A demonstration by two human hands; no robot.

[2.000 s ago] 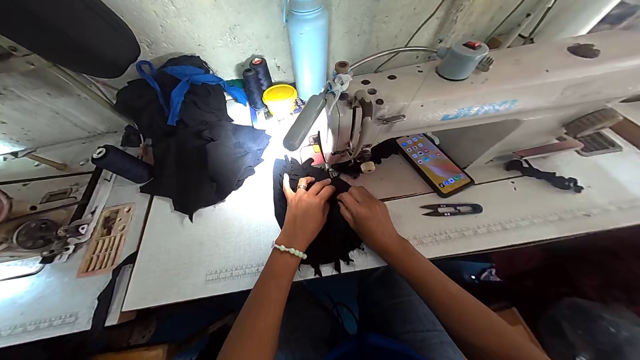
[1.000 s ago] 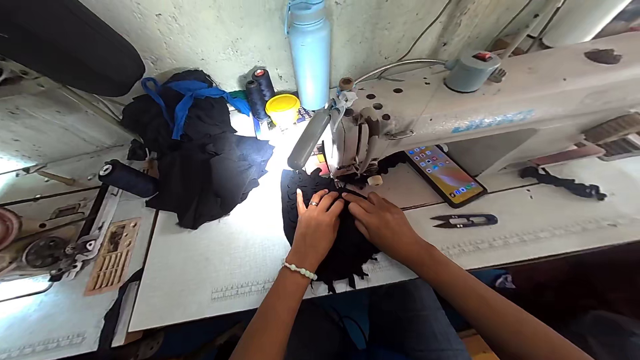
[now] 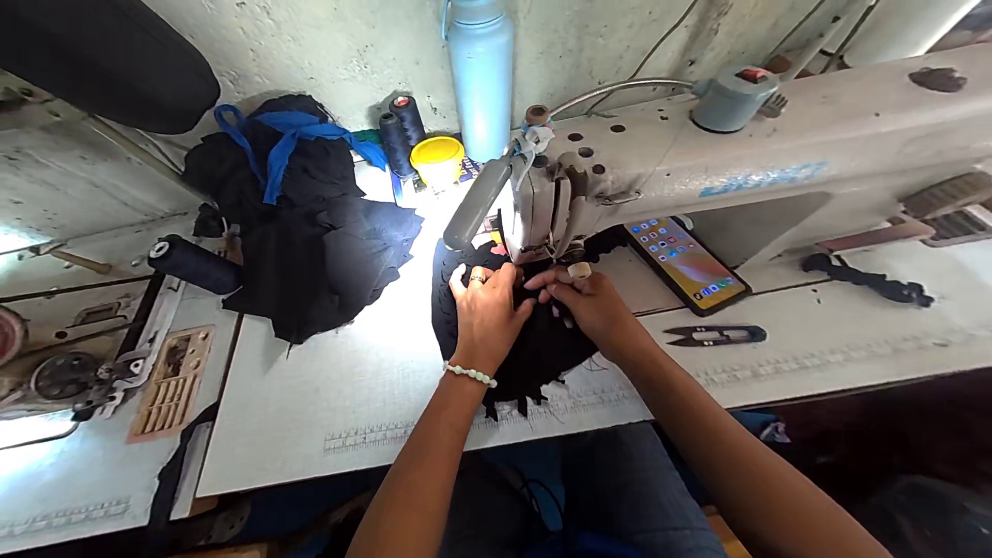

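Observation:
Black fabric [image 3: 535, 356] with a ragged lower edge lies on the sewing table, its top at the head of an industrial sewing machine [image 3: 721, 167]. My left hand [image 3: 490, 306], with a ring and a bead bracelet, rests on the fabric, fingertips just below the needle area. Close to its right, my right hand [image 3: 585, 302] has thumb and fingers bent together at the fabric by the presser foot; whether cloth is pinched between them is hidden. The needle itself cannot be made out. A grey lamp [image 3: 479, 203] lights the fabric from the left of the machine head.
Thread snips [image 3: 717, 335] and a smartphone [image 3: 688, 263] lie at right. Dark cloth pieces [image 3: 310, 248] with a blue strip are piled at left beside a thread cone [image 3: 194, 264]. Behind stand a light blue bottle [image 3: 482, 85], a yellow-lidded tub [image 3: 438, 161] and thread spools [image 3: 401, 132].
My right hand's fingers have shifted a little away from my left hand's fingers, leaving a small gap. My left hand stays on the black fabric.

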